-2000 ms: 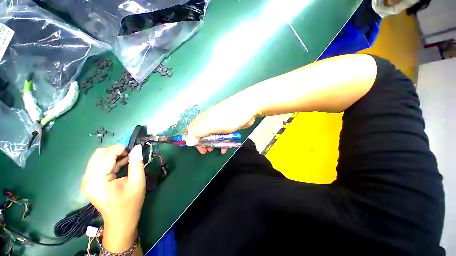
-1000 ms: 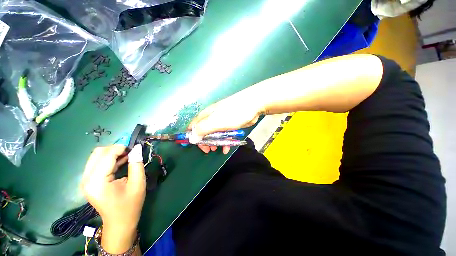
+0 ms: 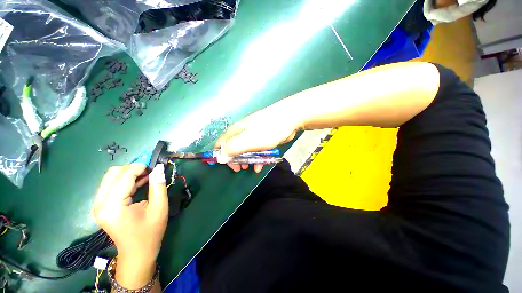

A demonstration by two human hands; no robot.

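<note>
My left hand point(image 3: 133, 200) holds a small black plastic housing point(image 3: 157, 154) upright between fingertips with blue and white coverings. My right hand point(image 3: 254, 142) is closed around red-and-blue handled pliers point(image 3: 246, 157). The metal jaws of the pliers point left and reach the right side of the housing; whether they grip a part there cannot be told. Thin lead wires point(image 3: 183, 182) hang below the housing, with a dark piece at their end. A bundled black cable point(image 3: 86, 250) lies on the green mat beside my left wrist.
Small black clips point(image 3: 134, 98) lie scattered above my left hand. Clear plastic bags point(image 3: 166, 51) lie at the upper left, with green-and-white handled cutters point(image 3: 40, 137) on one. Wired cable units point(image 3: 16, 229) lie at the left edge. Part of another person point(image 3: 455, 11) shows at the upper right.
The housing and the pliers' jaws have shifted very slightly. Both hands keep their hold. The bags and cutters show small shifts in the view.
</note>
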